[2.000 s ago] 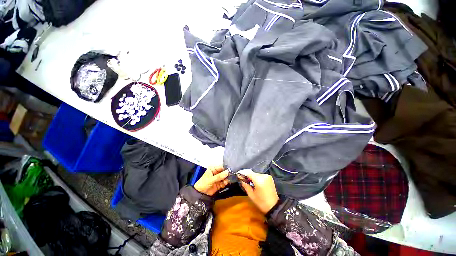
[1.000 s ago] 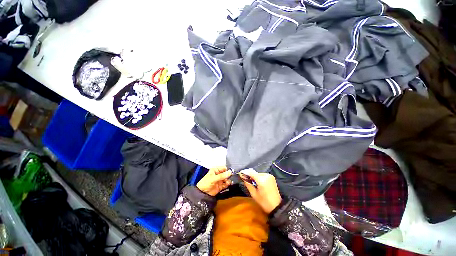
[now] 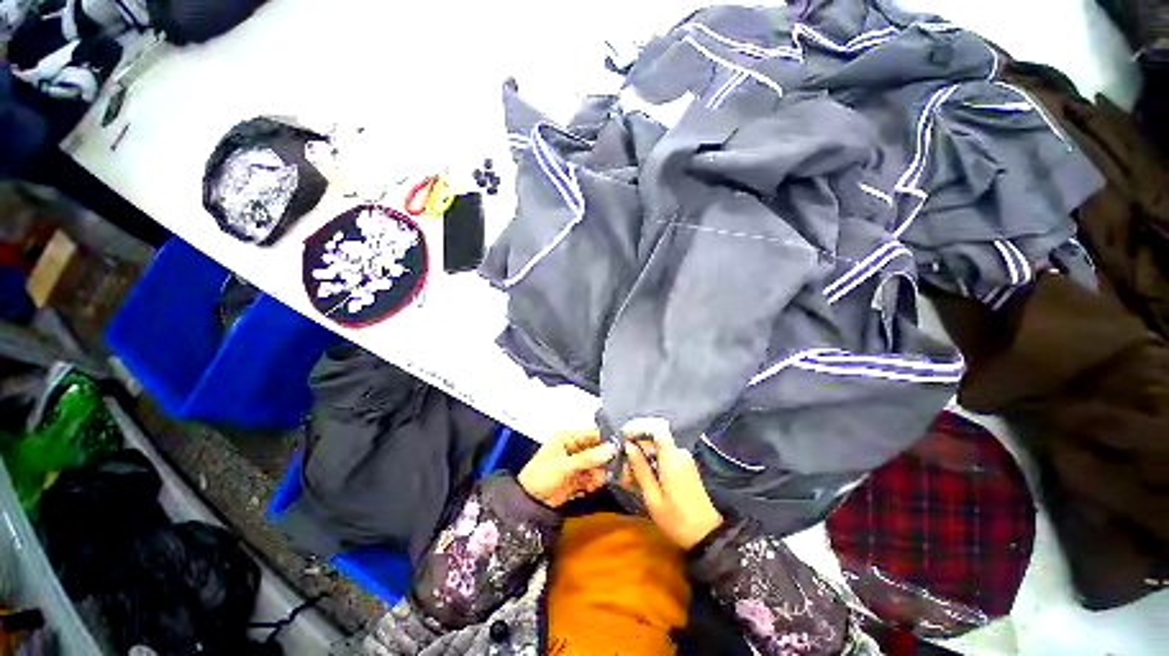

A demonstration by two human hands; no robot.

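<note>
A large grey garment (image 3: 718, 295) with white striped trim lies heaped on the white table, its near corner hanging at the table edge. My left hand (image 3: 567, 469) pinches that corner from the left. My right hand (image 3: 669, 484) is at the same spot from the right, thumb and fingers closed together on the cloth edge. The fingertips of both hands nearly meet. A needle, thread or fastener between the fingers is too small to make out.
Left of the garment are a black phone (image 3: 463, 233), red-yellow snips (image 3: 430, 196), dark buttons (image 3: 486, 176), a round tray (image 3: 364, 265) of pale discs and a black bag (image 3: 263, 181). A plaid pad (image 3: 942, 525) and brown garments (image 3: 1064, 385) lie right. Blue bins (image 3: 212, 340) stand below left.
The view has shifted slightly. Both hands remain at the garment's corner; my right hand has turned, its fingers now more upright and closer to my left fingertips.
</note>
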